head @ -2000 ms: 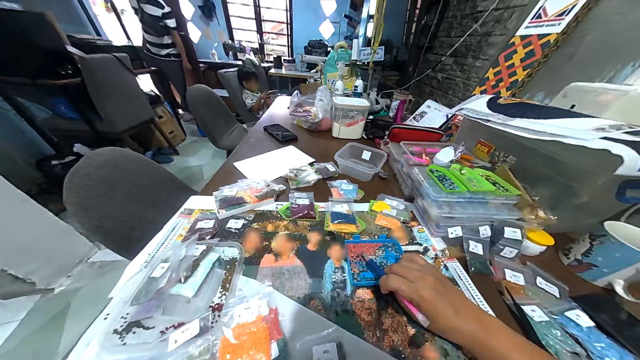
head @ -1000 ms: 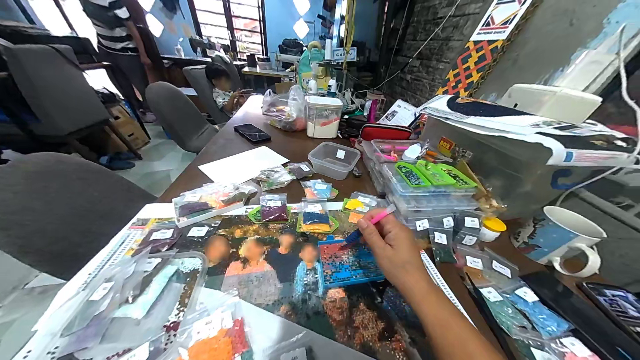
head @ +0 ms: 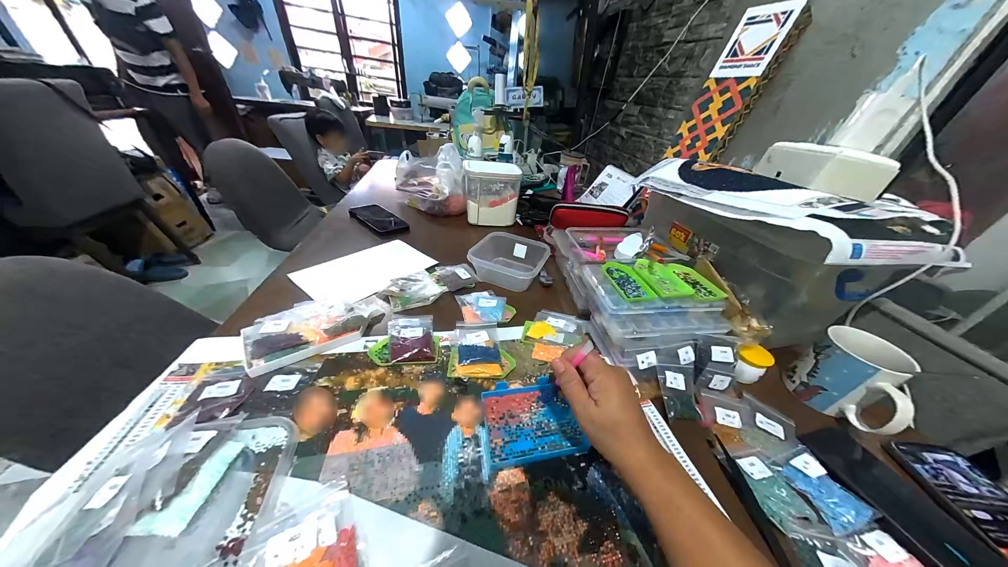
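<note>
My right hand (head: 602, 402) holds a pink pen-like tool (head: 583, 353) between thumb and fingers, just above the right edge of a blue plastic tray (head: 535, 449). Small reddish and dark beads lie in that tray, which rests on a diamond painting canvas (head: 370, 465) with several figures on it. Above the tray are small zip bags of beads, among them a dark red one (head: 412, 342) and a blue and yellow one (head: 478, 358), on green trays. My left hand is out of view.
Bead bags and a clear container (head: 276, 441) lie at left, with stacked clear cases (head: 654, 315) at right. Beyond are an empty plastic tub (head: 508, 272), white paper (head: 362, 268) and a phone (head: 379, 219). A mug (head: 858, 374) stands right. Two people are in the background.
Two seconds ago my right hand was low beside the blue tray; it has since lifted, and the pink tool now points up from the fingers. The view has shifted somewhat.
</note>
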